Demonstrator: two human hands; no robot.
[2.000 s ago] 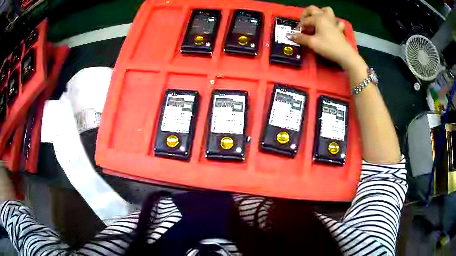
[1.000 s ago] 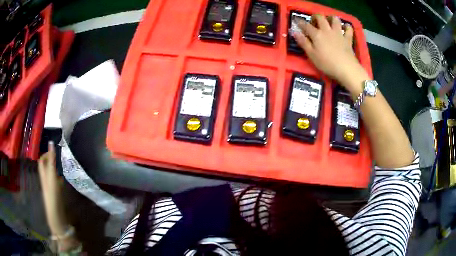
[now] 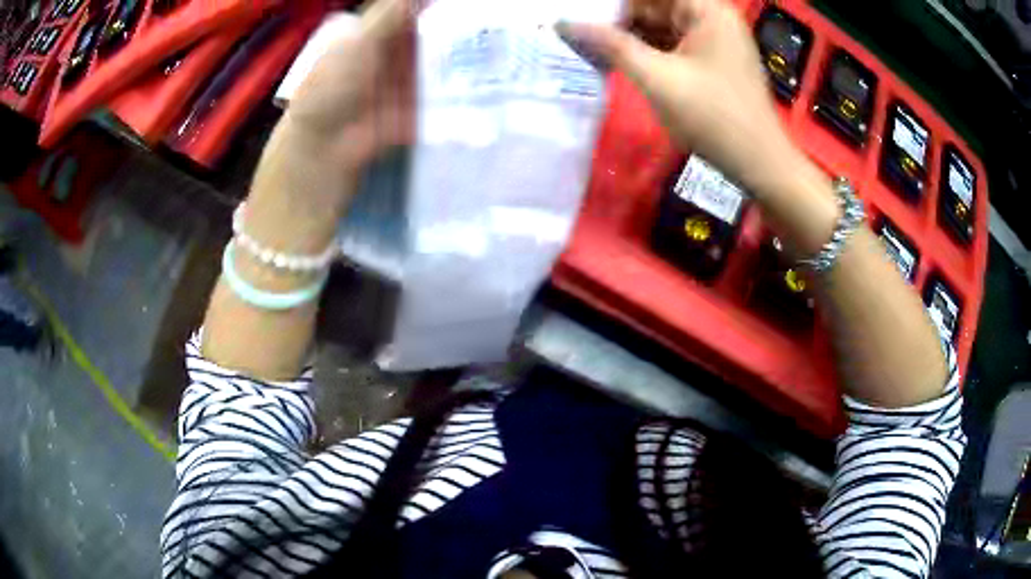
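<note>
A long white label strip [image 3: 497, 170] hangs in front of me, with blurred rows of fine print near its top. My left hand [image 3: 360, 91] is at the strip's upper left edge and holds it; its fingertips are blurred. My right hand [image 3: 695, 79] is at the strip's upper right, with a fingertip over the printed part; whether it grips anything cannot be told. The red blister tray [image 3: 667, 311] lies to the right, partly under my right arm. A black unit [image 3: 701, 215] in it has a white label and a gold sticker.
Stacked red trays [image 3: 170, 68] with black units stand at the upper left. More units, including a darker-faced one [image 3: 845, 96], sit in the tray's far row. The bench's edge [image 3: 633, 379] runs below the tray. The floor shows at left.
The view has turned left, so the tray now appears at the right. My left hand has come up with the strip. My right hand has left the far-row unit and moved to the strip.
</note>
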